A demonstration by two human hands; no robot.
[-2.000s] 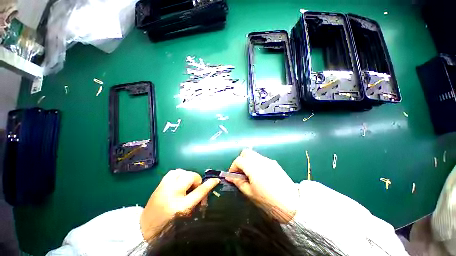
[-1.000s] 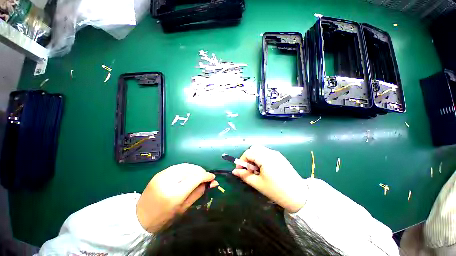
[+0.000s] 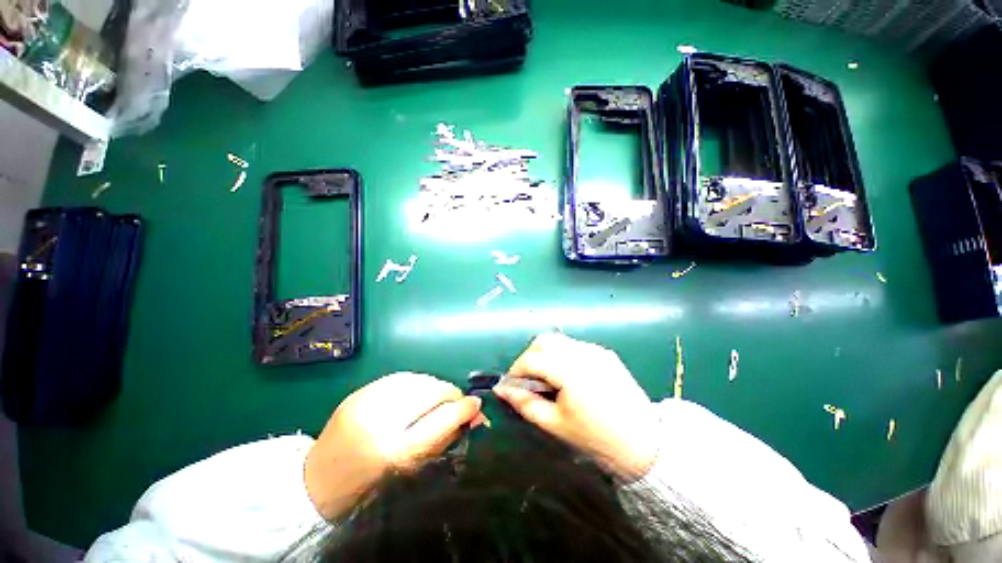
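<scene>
My left hand (image 3: 398,431) and my right hand (image 3: 577,398) meet low in the centre. A dark phone middle frame (image 3: 483,385) shows only as a short edge between them; my hair hides the rest. My left fingers are closed on this frame. My right hand holds a slim tool (image 3: 527,384), its dark tip against or just over the frame's edge; contact is not clear. A lone phone middle frame (image 3: 308,341) lies on the mat to the left. A loose pile of narrow white strips (image 3: 478,181) lies ahead of my hands.
Frame stacks (image 3: 738,209) stand right of centre, one frame (image 3: 615,236) beside them. Other frame stacks (image 3: 71,319) are far left and at the top (image 3: 440,50). Plastic bags (image 3: 236,44) lie upper left. Stray strips (image 3: 678,368) dot the green mat (image 3: 549,297). A person's sleeve (image 3: 972,484) is at right.
Over the last second my right hand has lowered the tool's tip from above the held frame to its edge. My left hand stays nearly in place. The view has shifted slightly.
</scene>
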